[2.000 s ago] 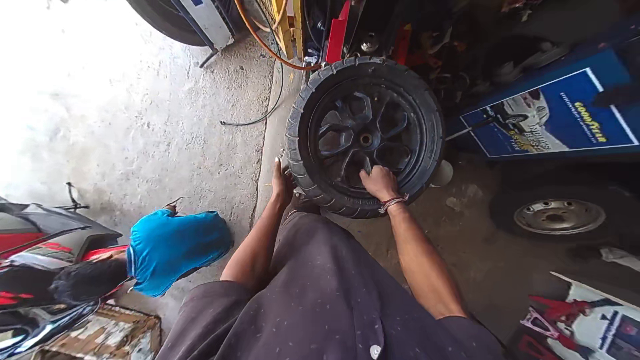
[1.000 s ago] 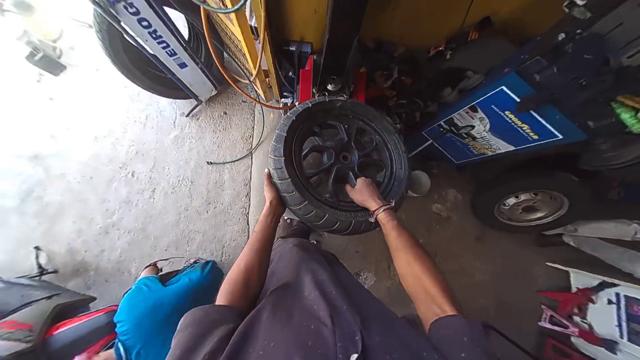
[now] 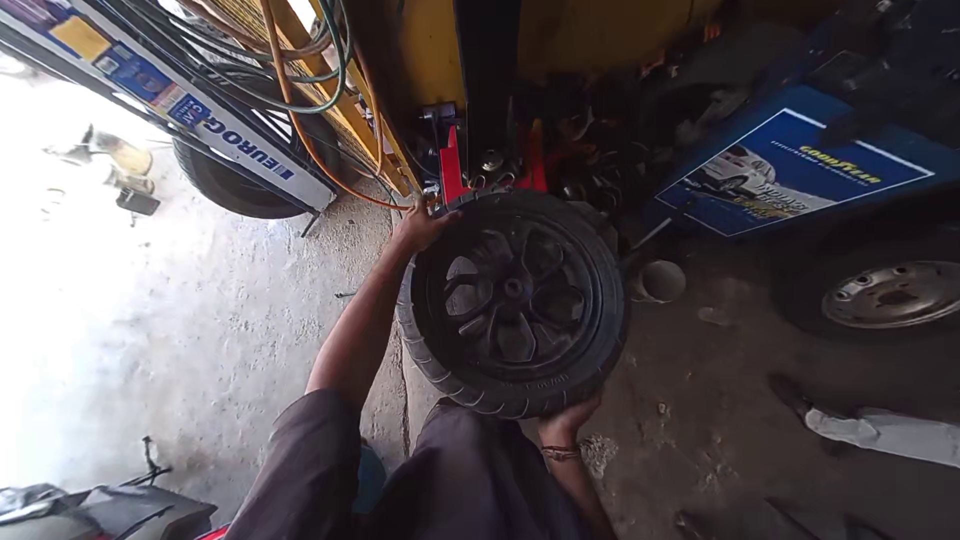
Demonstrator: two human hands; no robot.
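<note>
A motorcycle wheel [image 3: 514, 300] with a black multi-spoke rim and a treaded tyre lies roughly face up before me, in front of a stand with red metal arms [image 3: 451, 166]. My left hand [image 3: 424, 225] grips the tyre at its upper left edge, thumb over the sidewall and fingers around the tread. At the lower right, my right hand [image 3: 570, 420] holds the tyre from beneath, its fingers partly hidden under the rubber. A bracelet is on the right wrist.
Orange hose [image 3: 285, 97] and green hoses hang on a yellow frame [image 3: 367, 142] at upper left. Right of the wheel stand a round container [image 3: 663, 281], a blue cabinet [image 3: 832, 112] and a car wheel [image 3: 892, 294]. Another person's leg [image 3: 885, 435] is at far right; a motorcycle [image 3: 127, 514] is lower left.
My left hand has moved up the tyre's left side to its upper edge. My right hand has gone from the rim spokes to the tyre's lower edge. The view has shifted.
</note>
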